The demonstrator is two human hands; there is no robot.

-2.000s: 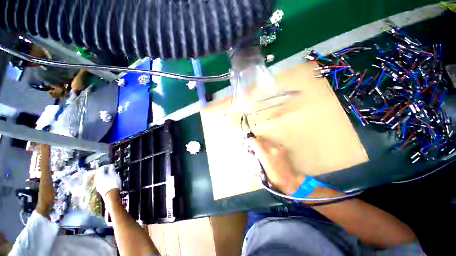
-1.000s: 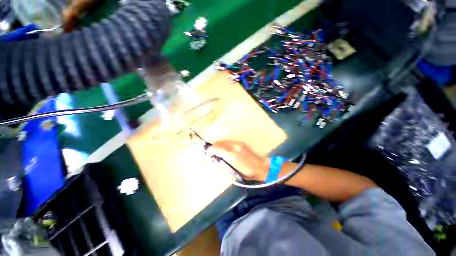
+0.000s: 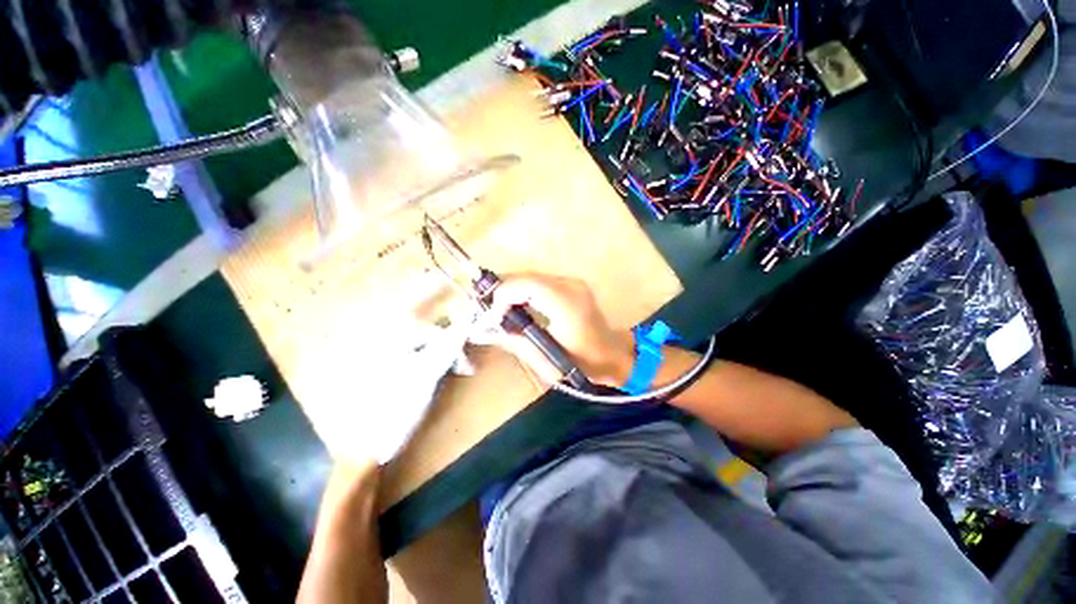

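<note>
My right hand [image 3: 549, 325], bare with a blue wrist strap [image 3: 649, 356], is closed around a dark soldering iron [image 3: 529, 330]. Its slim metal end looks forked and points up and left above the tan board [image 3: 590, 248]. My left hand [image 3: 375, 372], in a white glove, is over the board's lower left, fingertips close to the right hand. A small white part [image 3: 463, 342] with dark and yellowish spots seems pinched at its fingertips. Glare blurs the glove and part together. A heap of red, blue and black wire leads [image 3: 755, 148] lies right of the board.
A clear extractor cone [image 3: 366, 142] hangs over the board, on a ribbed hose [image 3: 106, 41] and shiny metal tube [image 3: 153, 153]. A white part [image 3: 237, 398] stands beside the black divided tray [image 3: 142, 472]. A bag of leads [image 3: 968, 366] lies right; a yellowish pad [image 3: 835, 69] is beyond the heap.
My left hand has come from over the tray at the left to the board beside my right hand. The view has turned right. My right hand still holds the iron.
</note>
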